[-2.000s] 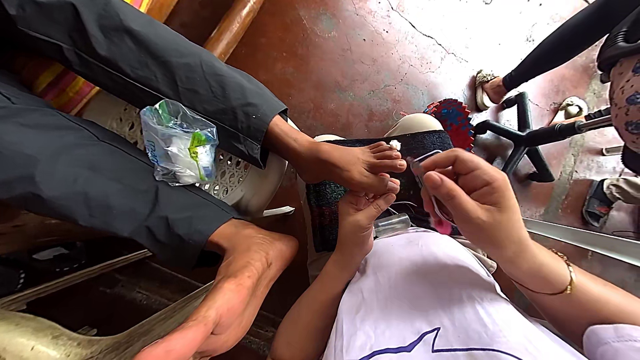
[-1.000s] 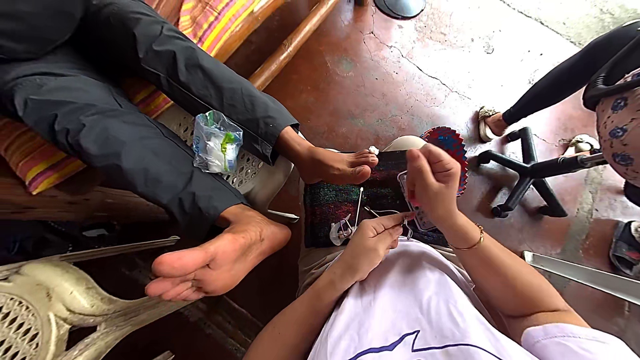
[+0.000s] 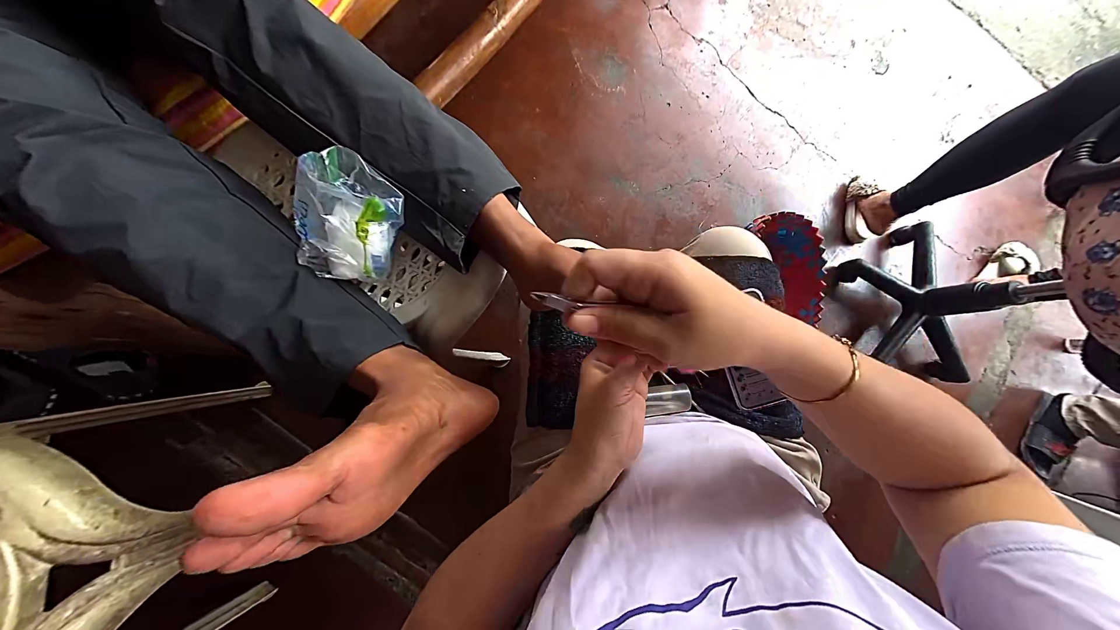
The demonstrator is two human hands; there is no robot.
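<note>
My right hand [image 3: 661, 306] holds a small metal tool [image 3: 560, 302], perhaps a nail nipper, its tip pointing left beside another person's ankle [image 3: 529, 249]. Most of that foot is hidden behind my hand. Just below, my left hand [image 3: 608, 407] has its fingers raised together, touching or close to the right hand; whether anything is between them is hidden. A clear cylindrical container [image 3: 669, 400] lies on my lap, next to a dark patterned cloth [image 3: 551, 372]. A card-like item with markings [image 3: 754, 388] is partly under my right wrist. The person's other bare foot [image 3: 350, 464] extends at the left.
A plastic bag with white and green contents [image 3: 350, 219] rests between the person's trouser legs, over a perforated plastic chair [image 3: 411, 280]. A white strip [image 3: 481, 357] is near it. At the right are a black wheeled chair base [image 3: 919, 297], another person's leg [image 3: 1006, 140] and a red-blue mat [image 3: 792, 262].
My right hand has moved left over the other person's foot, and the metal tool now shows in it. The left hand, lower over my lap a second ago, has come up beneath the right.
</note>
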